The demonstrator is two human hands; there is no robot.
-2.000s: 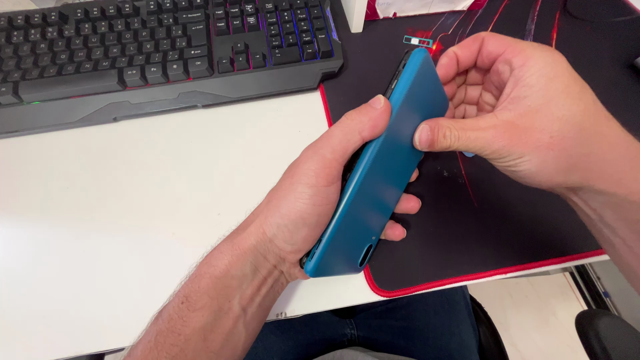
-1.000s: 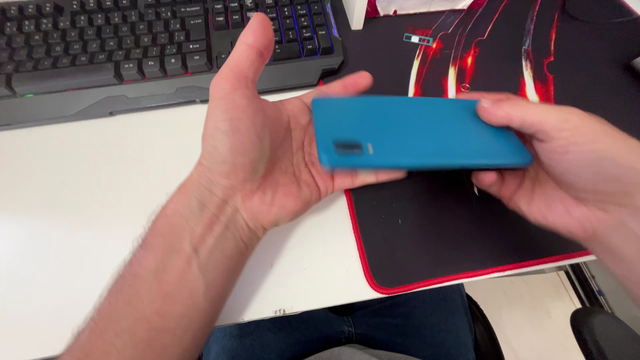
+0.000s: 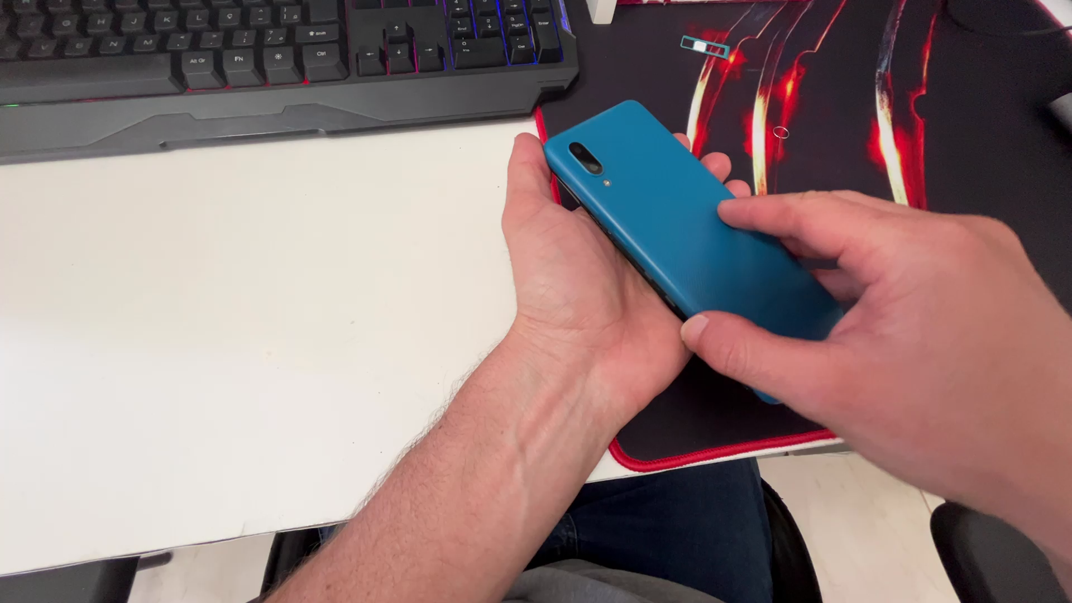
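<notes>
A blue smartphone (image 3: 670,226) lies back side up, slanted, across the palm and fingers of my left hand (image 3: 578,285). Its dark camera module (image 3: 585,158) is at the upper left corner, and a dark gap or edge runs along its left side. Fingertips of my left hand curl round the far long side. My right hand (image 3: 871,310) rests over the lower half of the phone, with the thumb at the near edge and the index finger on the back cover. The screen side faces down and is hidden.
A black backlit keyboard (image 3: 335,92) stands at the upper left on the white desk (image 3: 209,318). A black mouse pad with red edging (image 3: 687,444) lies under the hands; on it are a small SIM tray-like piece (image 3: 704,47) and a thin small ring (image 3: 780,132).
The phone, held mainly by my right hand one second ago, now lies in my left palm, turned to a slant. My right hand has shifted onto its lower part.
</notes>
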